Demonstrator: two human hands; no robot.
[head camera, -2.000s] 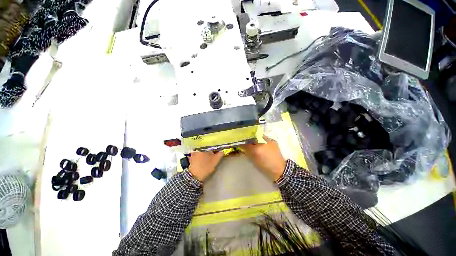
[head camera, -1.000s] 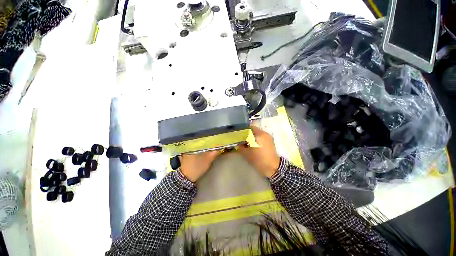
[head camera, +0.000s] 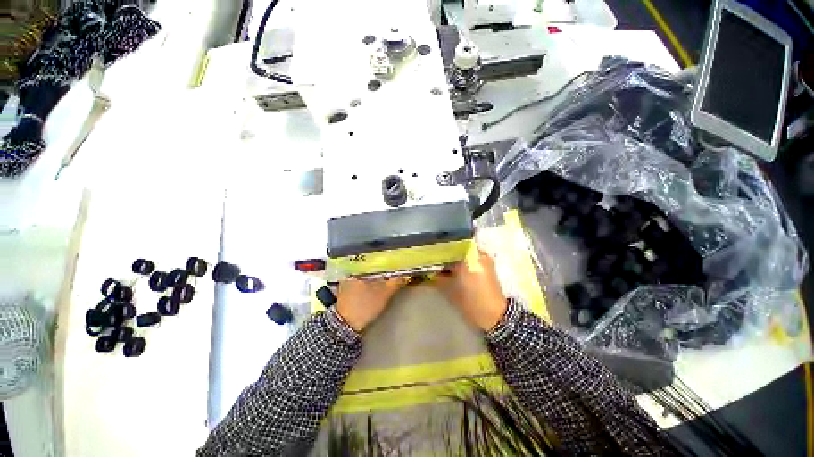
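My left hand (head camera: 364, 302) and my right hand (head camera: 475, 291) rest on the machine bed plate (head camera: 415, 330), fingertips under the front edge of the sewing machine head (head camera: 401, 234). The fingertips are mostly hidden by the head, with a little yellow showing between them. What they hold cannot be made out. A black loop (head camera: 326, 295) lies beside my left hand. Other black loops (head camera: 167, 304) lie scattered on the white table to the left. A clear plastic bag (head camera: 750, 205) right of the machine holds many black pieces (head camera: 616, 250).
A control panel (head camera: 743, 78) stands beyond the bag at the upper right. A red switch (head camera: 310, 265) is at the left of the head. A white basket (head camera: 18, 348) is at the left edge. Speckled dark cords (head camera: 76, 54) lie at the far upper left.
The view shifted one way and back, so the machine appears further right than one second ago. Both hands stay under the head's front edge. The loops and bag show no clear change.
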